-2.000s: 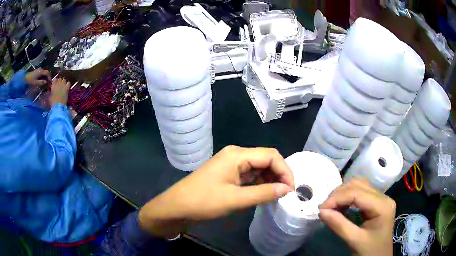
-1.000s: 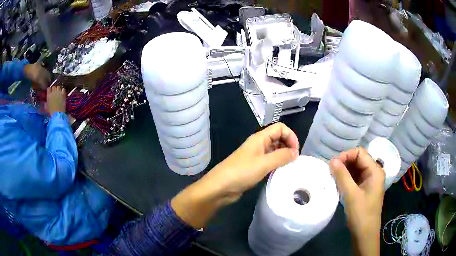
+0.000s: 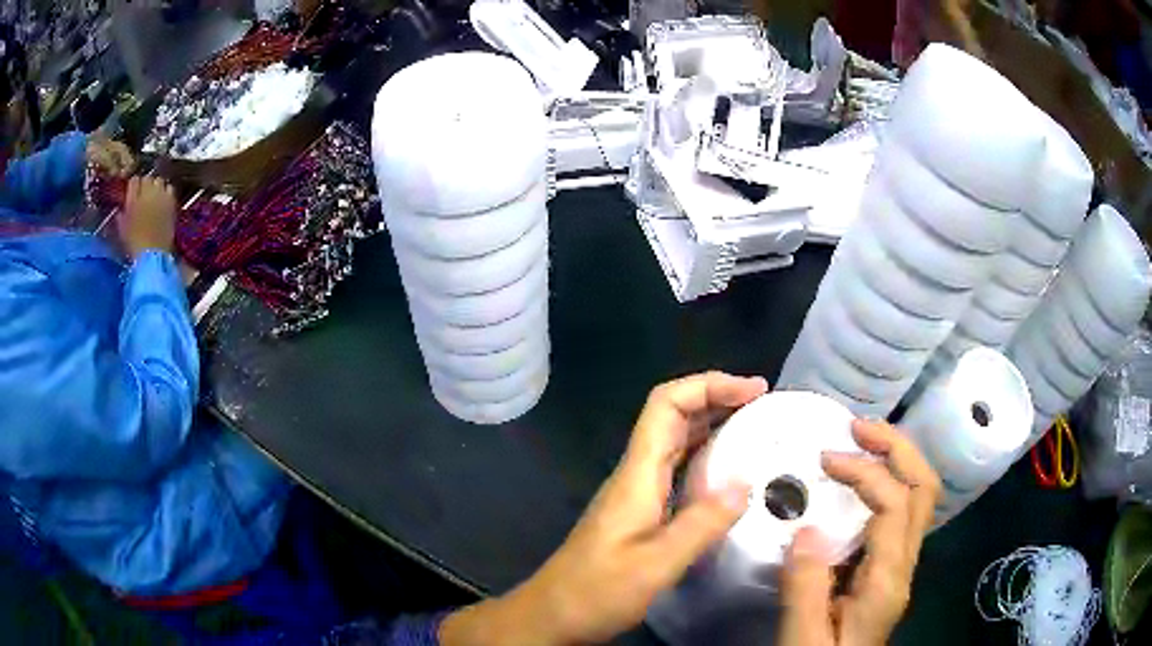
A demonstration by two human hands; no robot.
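Note:
A round white housing (image 3: 809, 435) with a dark central hole sits at the bottom centre, on top of a white stack whose lower part is mostly hidden by my hands. My left hand (image 3: 651, 517) is around its left side, thumb on the flat top beside the hole. My right hand (image 3: 869, 536) is around its right side, fingers and thumb on the top. I cannot make out a sealing ring on it. A pile of thin pale sealing rings (image 3: 1051, 596) lies at the lower right.
A tall ribbed stack of housings (image 3: 468, 240) stands left of centre. More stacks (image 3: 916, 240) lean at right, with a shorter one (image 3: 979, 410) beside them. White frames (image 3: 720, 189) are heaped behind. A person in blue (image 3: 95, 391) handles wire harnesses (image 3: 259, 246) at left.
Both hands have come down from pinching at the housing's far edge to surrounding its top, with fingers and thumbs on it. The view has shifted slightly.

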